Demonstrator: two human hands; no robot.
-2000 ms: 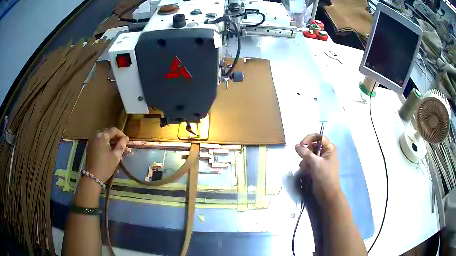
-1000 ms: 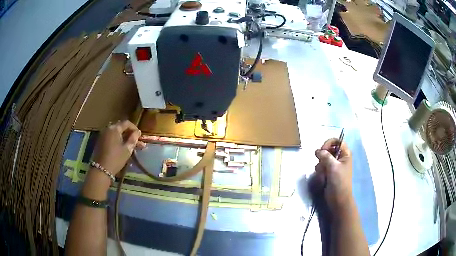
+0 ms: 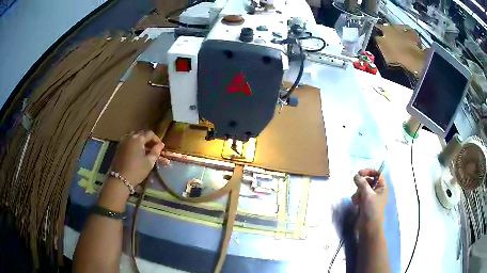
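My left hand [image 3: 140, 154] pinches a long narrow brown strap [image 3: 230, 218] at the front left edge of the brown panel [image 3: 305, 133]. The strap hangs in a loop over the template plate [image 3: 288, 200], and another length runs down toward the wearer. The panel lies under the dark-fronted machine head [image 3: 237, 90]; yellow light falls on the needle area [image 3: 235, 147]. My right hand [image 3: 370, 194] is raised over the right of the table, holding a slim tool [image 3: 380, 169] with a black cord below it.
A pile of long brown strips [image 3: 59, 122] lies at left. At right stand a touchscreen [image 3: 440, 90] and a small fan [image 3: 469, 165], with a black cord [image 3: 416, 202] on the table. Small red items [image 3: 365, 63] and brown sheets [image 3: 401, 47] are at the back right.
The view has shifted, so the machine and table appear farther right and slightly lower. My left hand keeps its pinch at the panel edge. My right hand still holds the slim tool.
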